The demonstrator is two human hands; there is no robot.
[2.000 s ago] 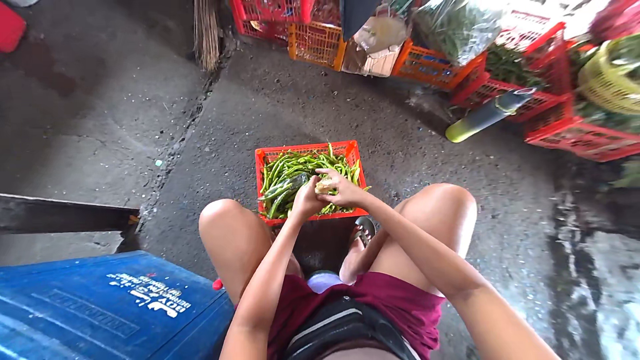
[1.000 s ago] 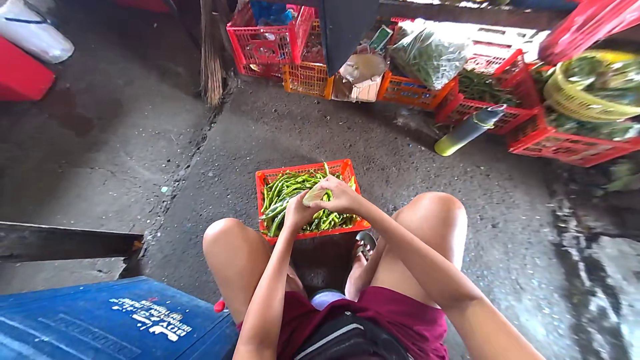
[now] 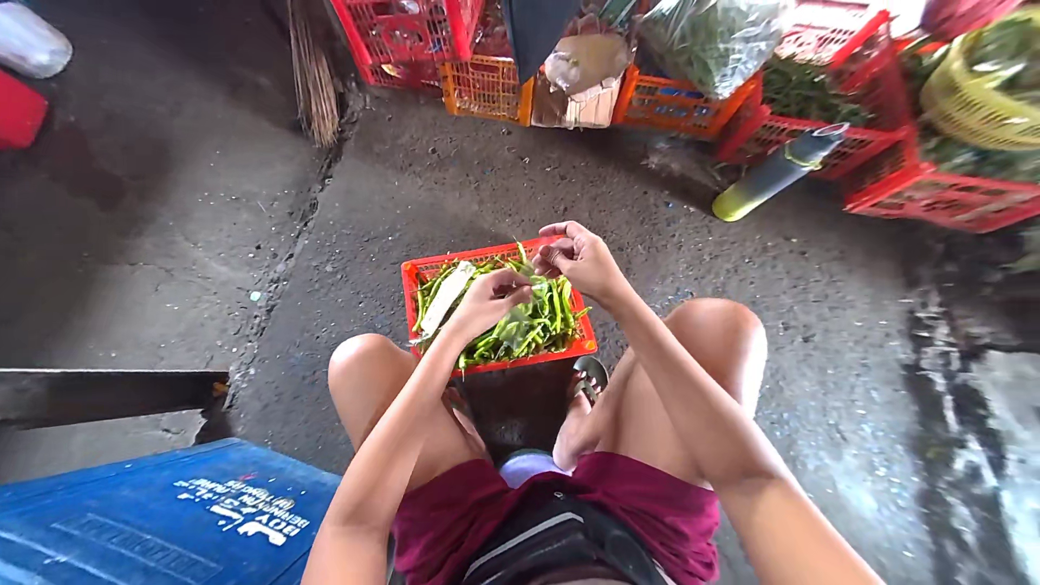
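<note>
A red plastic crate [image 3: 589, 344] on the ground between my feet is full of long green chili peppers [image 3: 561, 313]. Over its middle, my left hand [image 3: 491, 299] pinches what looks like clear plastic film [image 3: 516, 325] between thumb and fingers. A pale, flat, elongated thing [image 3: 447, 299], unclear in kind, lies over the peppers at the crate's left side, beside my left hand. My right hand [image 3: 575, 258] is raised above the crate's back right corner, fingers curled toward the left hand. Whether it holds part of the film cannot be made out.
Red crates [image 3: 942, 195] and orange crates [image 3: 487, 88] with greens and bags line the back. A dark and yellow-green cylinder [image 3: 776, 175] lies before them. A stick broom [image 3: 313, 89] hangs at back left. A blue box [image 3: 146, 520] with writing is at near left, a metal beam [image 3: 106, 394] beyond it.
My hands were together over the crate and have moved apart, the right hand to the right. The pale elongated thing now shows at the crate's left side.
</note>
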